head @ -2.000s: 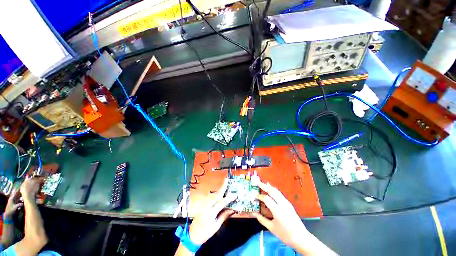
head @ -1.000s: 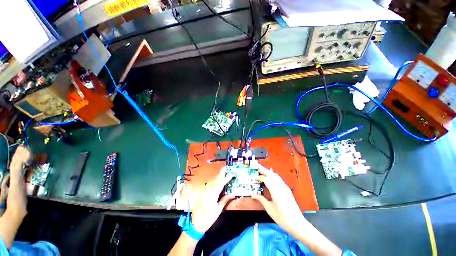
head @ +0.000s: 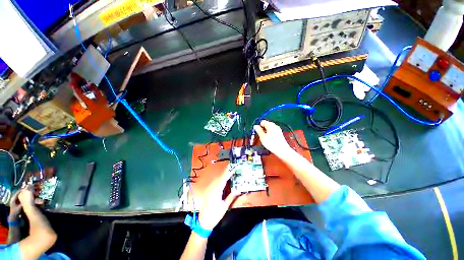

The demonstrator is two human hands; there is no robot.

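A green-white circuit board (head: 248,175) lies on the orange-brown fixture plate (head: 290,188), its far edge at the black connector bar (head: 224,153). My left hand (head: 214,199), with a blue wrist strap (head: 197,226), holds the board's left edge and near left corner between thumb and fingers. My right hand (head: 269,138) is beyond the board, above the bar's right part. Its fingertips are closed around a small cable end or plug where the black and blue leads meet. The fingers hide most of that part.
Loose boards lie behind the plate (head: 220,123) and to its right (head: 346,150). Coiled black cable (head: 325,112), a blue pen-like part (head: 345,125), oscilloscope (head: 285,43) and orange box (head: 425,81) are right. A remote (head: 117,184) and another worker's hands (head: 24,197) are left.
My right hand has left the board's right edge and moved up and away to the leads behind the connector bar. My left hand remains on the board. The view has shifted slightly.
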